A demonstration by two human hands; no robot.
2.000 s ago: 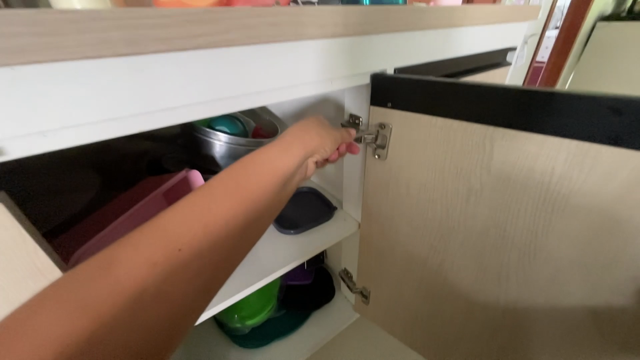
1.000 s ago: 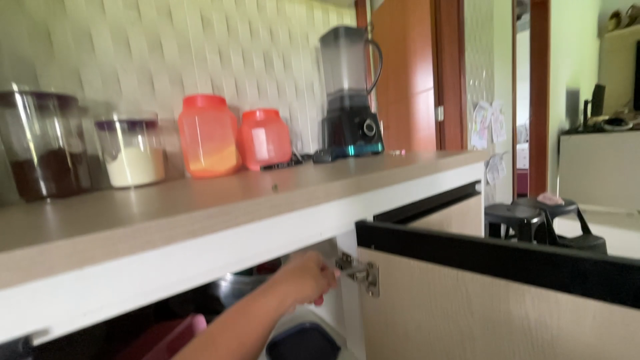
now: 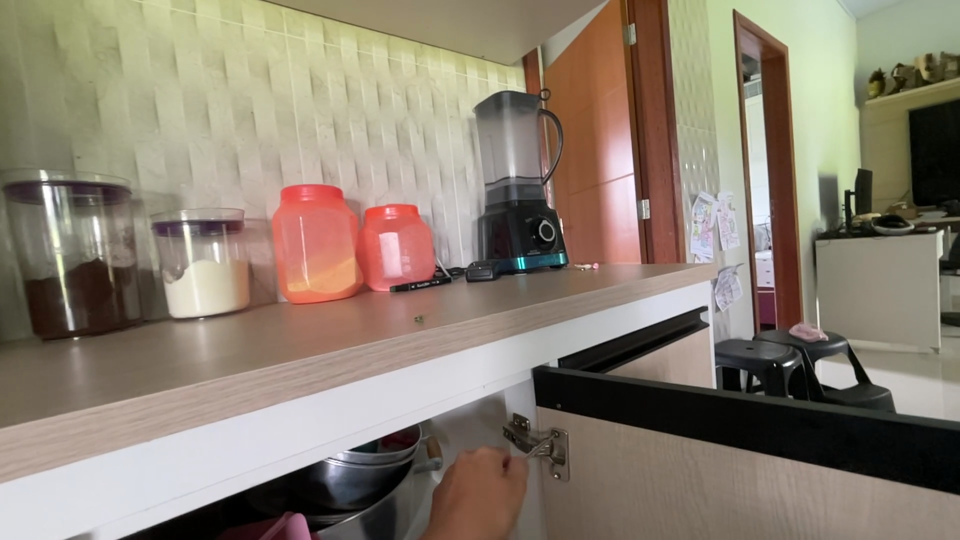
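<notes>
My left hand is at the lower middle, its fingers curled beside the upper metal hinge of a cabinet door. A thin, shiny metal piece runs from my fingertips toward the hinge; whether it is a tool or a hinge part is unclear. The light wood-look door with a black top edge stands swung out to the right. Behind my hand, stacked metal pots and a pink plastic container sit inside the cabinet. My right hand is out of view.
The countertop above holds clear jars with purple lids, red plastic jars, a black marker and a blender. A black-edged drawer front lies beyond the door. Black stools stand on the floor further back.
The view has tilted up strongly from the cabinet shelves to the countertop. My left hand remains by the upper hinge, its fingers now a little below it.
</notes>
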